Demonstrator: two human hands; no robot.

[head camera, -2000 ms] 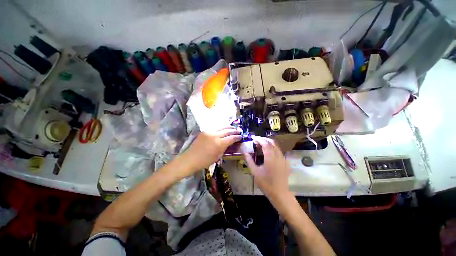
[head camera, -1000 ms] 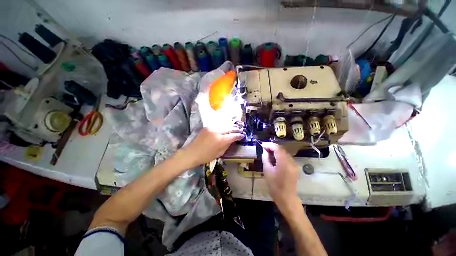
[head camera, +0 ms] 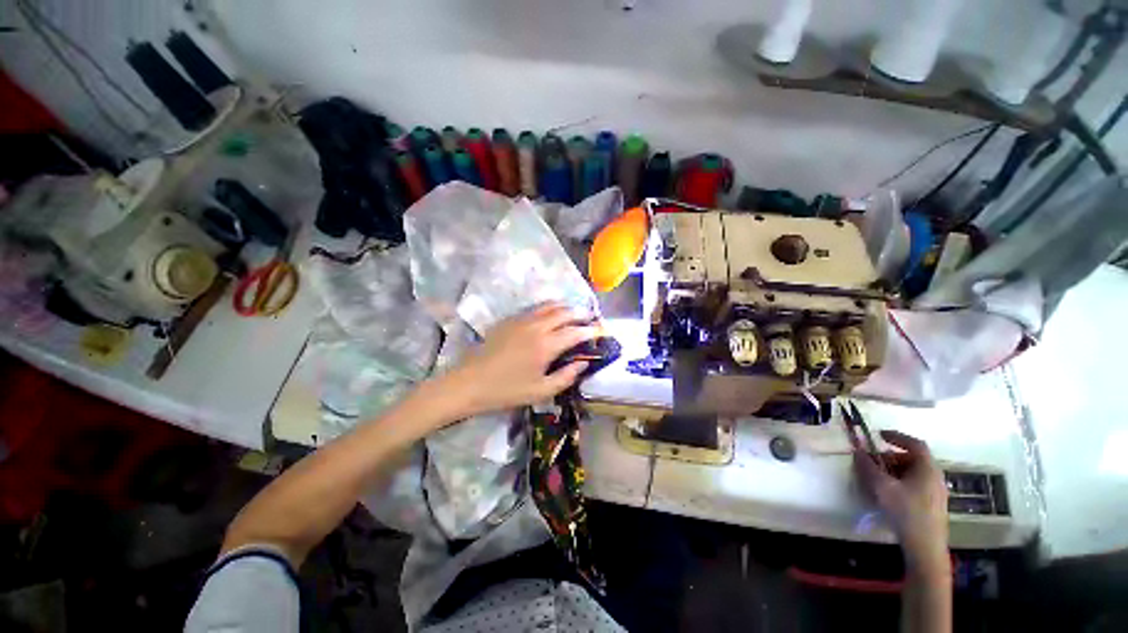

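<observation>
My left hand [head camera: 526,359] rests on the pale grey printed cloth [head camera: 433,266], left of the needle area. Its fingers and thumb pinch the dark patterned fabric [head camera: 557,464], which hangs over the table's front edge. The cream overlock machine [head camera: 742,241] stands right of this hand, its needle area [head camera: 674,328] brightly lit. The dark fabric's end lies beside the needle area; whether it touches the presser foot is unclear. My right hand [head camera: 909,482] is at the right of the table, its fingers around the lower end of a slim tool [head camera: 860,427], tweezers or snips.
The orange guard [head camera: 617,250] is left of the needle area. Orange-handled scissors [head camera: 266,287] and a second sewing machine [head camera: 161,266] are at left. Coloured thread spools [head camera: 557,167] line the wall. A recessed tray [head camera: 977,492] is beside my right hand. Pale fabric [head camera: 959,346] hangs at right.
My right hand has moved from the needle area to the slim tool at right. My left hand has drawn slightly left from the needle with the fabric. The view has shifted, showing white cones above.
</observation>
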